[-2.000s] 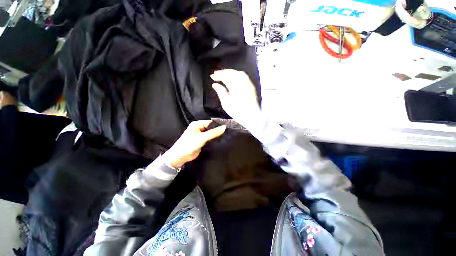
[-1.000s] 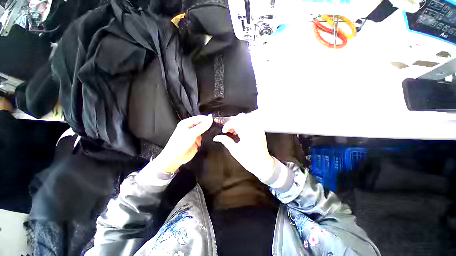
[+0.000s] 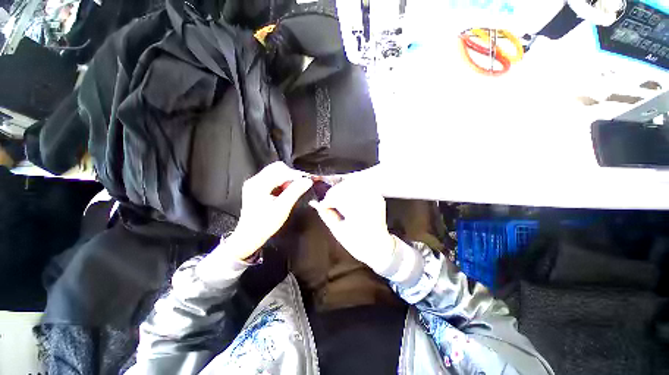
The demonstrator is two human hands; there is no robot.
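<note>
A large black garment (image 3: 213, 132) lies bunched over the table at left and down over my lap. A rough greyish strip (image 3: 323, 117) runs along a flat part of it beside the machine. My left hand (image 3: 270, 207) pinches the garment's edge at the table's front. My right hand (image 3: 357, 220) is close beside it, thumb and fingers together at the same edge. The small piece of cloth between the fingertips is mostly hidden. Both hands look overexposed.
Scissors with red and orange loops (image 3: 491, 51) lie on the white table (image 3: 469, 146). A black phone-like slab (image 3: 631, 143) lies at right. The machine's needle area (image 3: 378, 44) is at the top, a control panel (image 3: 637, 33) top right. A blue crate (image 3: 495, 245) is below the table.
Since the first frame my right hand has come down from the cloth to the edge beside my left hand. In the last second both hands shift only slightly, fingertips still close together.
</note>
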